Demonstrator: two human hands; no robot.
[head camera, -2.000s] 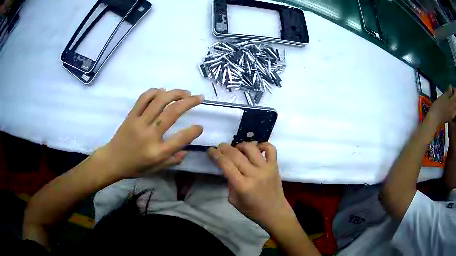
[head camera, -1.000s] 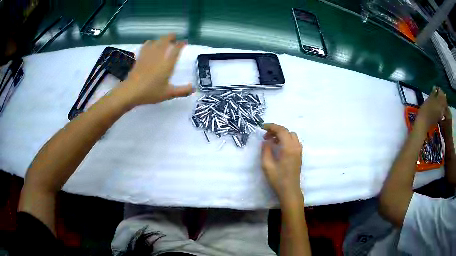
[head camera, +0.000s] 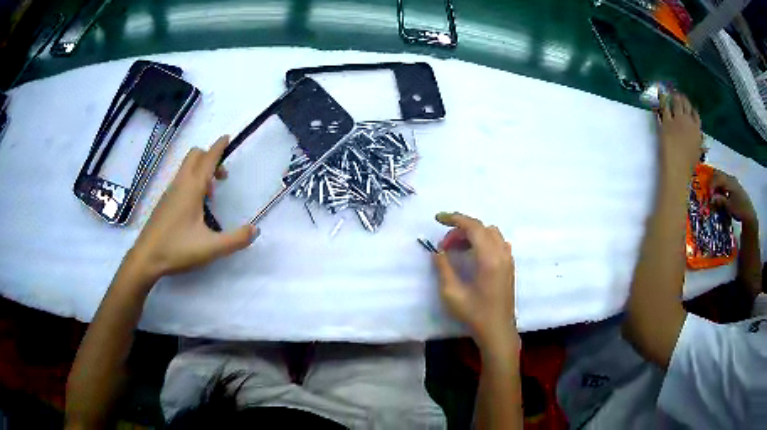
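My left hand holds a phone middle frame by its near end, thumb and fingers on its two long edges. The frame is tilted, its solid black end reaching over the heap of side keys. My right hand is to the right of the heap. A small dark side key shows at its fingertips, pinched there. Another middle frame lies behind the heap, partly covered by the held one.
Overlapping middle frames lie at the left. A green conveyor belt with single frames runs beyond the white bench. At the right, another person's arms are by an orange tray.
My left hand has taken hold of a middle frame and brought it down towards me. My right hand has moved slightly down from the heap, with a key now visible. The neighbour's hands have parted.
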